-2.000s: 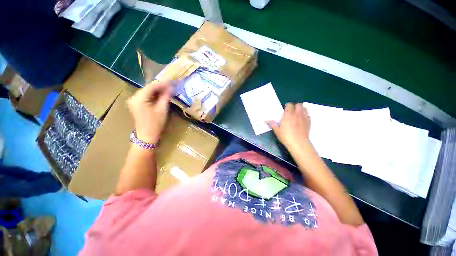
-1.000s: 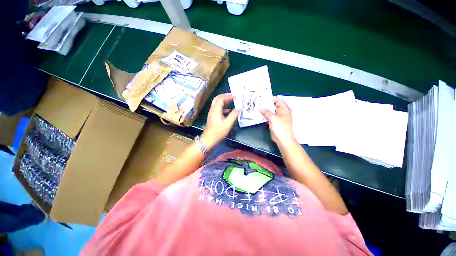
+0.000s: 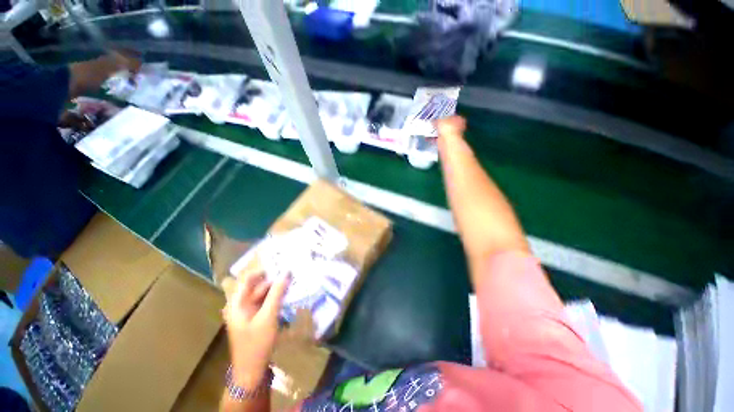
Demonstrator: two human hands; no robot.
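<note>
My right hand [image 3: 451, 127] is stretched out over the belt. It holds a white leaflet with dark print [image 3: 435, 103] at the last tray in the row [image 3: 422, 150]. My left hand [image 3: 254, 310] is at the opened brown carton [image 3: 366, 221] on the bench, its fingers over the printed insert cards [image 3: 323, 288]. Whether it grips a card cannot be told. A pile of white booklets [image 3: 644, 350] lies at the lower right, partly hidden by my right arm.
A row of white trays [image 3: 265, 103] runs along the green belt behind a pale rail [image 3: 410, 208] and post [image 3: 291, 88]. Another person's arm [image 3: 96, 72] is at the far left by stacked white packs [image 3: 133, 141]. A large carton of shiny bags [image 3: 68, 342] stands lower left; white stacks [image 3: 708, 342] stand right.
My right hand has moved from over the bench out to the belt with the leaflet. My left hand has let go of the leaflet and moved left to the carton. The view has tilted up towards the belt.
</note>
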